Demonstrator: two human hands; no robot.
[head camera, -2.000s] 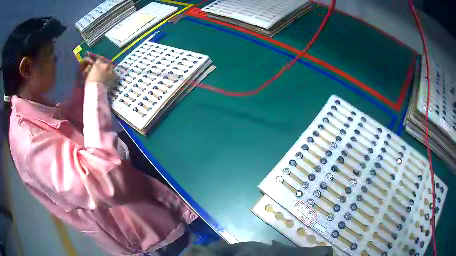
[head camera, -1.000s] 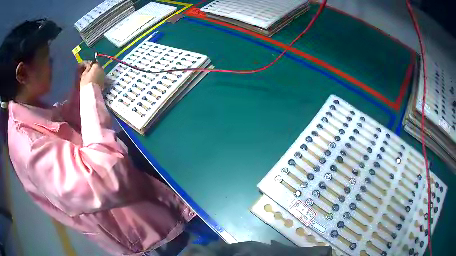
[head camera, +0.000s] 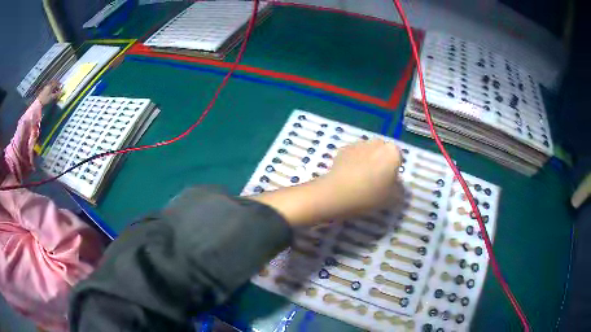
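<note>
My left hand (head camera: 366, 175), bare in a dark grey sleeve, comes in from the lower left over a white foam tray (head camera: 424, 285) in front of me. Its fingers are curled down and the fingertips are hidden, so I cannot tell whether it holds a part. The tray has rows of tan dumbbell-shaped slots. Small dark discs sit at both ends of some slots; several slots right of and below my hand show a disc only at the right end. A lower foam tray (head camera: 330, 299) sticks out beneath, with some empty slots. My right hand is not in view.
A tray stack (head camera: 479, 133) with loose dark parts stands at the right rear. Another stack (head camera: 201, 32) lies at the rear. A person in pink (head camera: 39, 246) sits left beside a smaller tray stack (head camera: 97, 139). Red leads (head camera: 447, 155) hang across the view. A tan shape shows at the right edge.
The view has swung right, so the trays appear further left. My left hand and sleeve have come in over the foam tray. The neighbour's hand has moved towards the rear-left trays.
</note>
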